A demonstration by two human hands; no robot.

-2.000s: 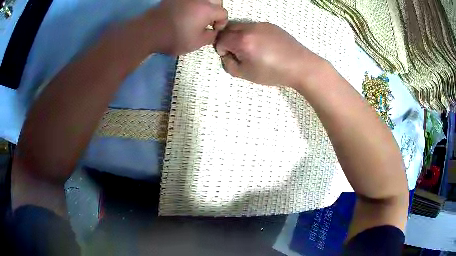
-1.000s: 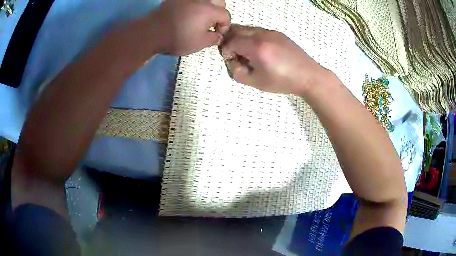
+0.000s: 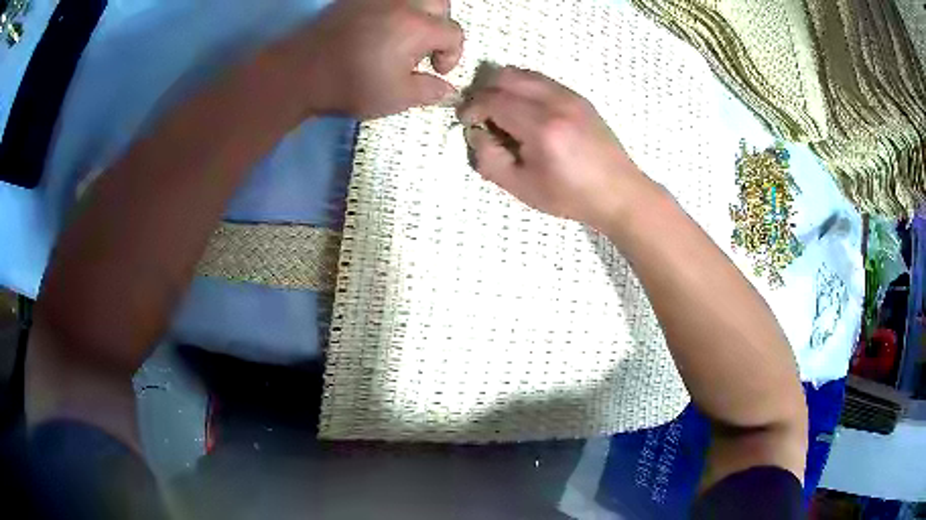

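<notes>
A cream woven straw bag (image 3: 487,305) lies flat in front of me, its toothed edge at the left. A braided beige strap (image 3: 272,256) runs out from that edge to the left. My left hand (image 3: 391,61) is over the bag's upper left part, thumb and forefinger bent with a gap between them. My right hand (image 3: 533,137) is just right of it, fingers curled and slightly blurred, with fingertips near the left thumb tip. A small pale glint shows at the right fingertips; I cannot tell what it is.
A heap of gold and turquoise hardware (image 3: 766,211) lies at the right on the pale blue cover. Stacked straw bags (image 3: 812,81) fill the upper right. A flat black strip (image 3: 49,91) lies at the upper left. A blue printed bag (image 3: 660,462) is below at the right.
My right hand has moved slightly down and right, and its fingertips are now a little apart from my left hand's. My left forefinger and thumb have opened wider.
</notes>
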